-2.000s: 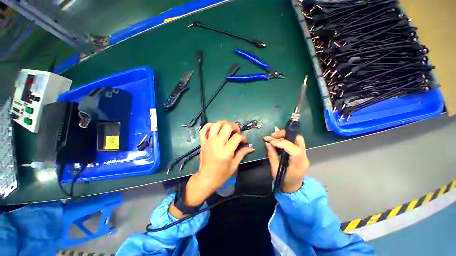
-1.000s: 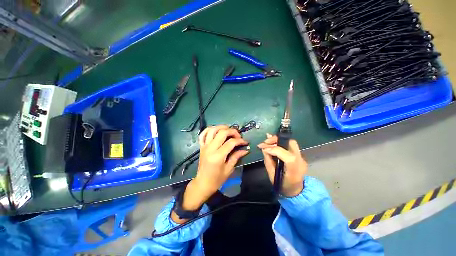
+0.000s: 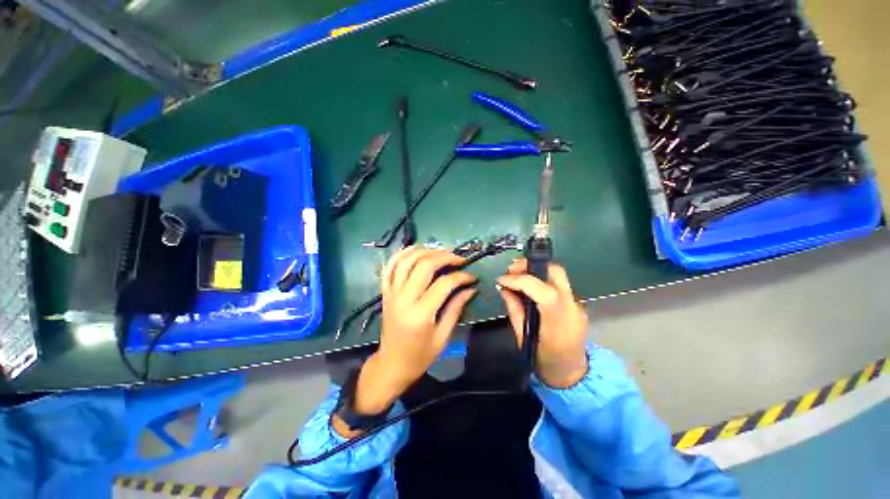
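My right hand [image 3: 551, 317] holds the soldering iron [image 3: 539, 239] by its black handle, barrel pointing away from me, tip near the cutters' jaws. My right thumb and index finger are close together; whether they hold a small part is too small to tell. My left hand [image 3: 420, 307] is curled at the bench's front edge around a black cable, mostly hidden by the fingers; its thumb and index tips face my right hand. Black cable assemblies [image 3: 407, 171] lie on the green mat beyond my hands, and others extend left from under my left hand.
Blue-handled cutters [image 3: 500, 149] and a knife [image 3: 359, 175] lie on the mat. Left, a blue tray [image 3: 310, 263] holds a black station [image 3: 119, 255], a stand and yellow sponge [image 3: 228, 274]. Far left is a white box [image 3: 80, 185]. Right, a bin of cables [image 3: 639, 136] sits over another blue tray [image 3: 771, 237].
The iron has swung left and stands more upright in the picture, its tip now near the cutters. My right hand has moved slightly left. My left hand has stayed nearly in place.
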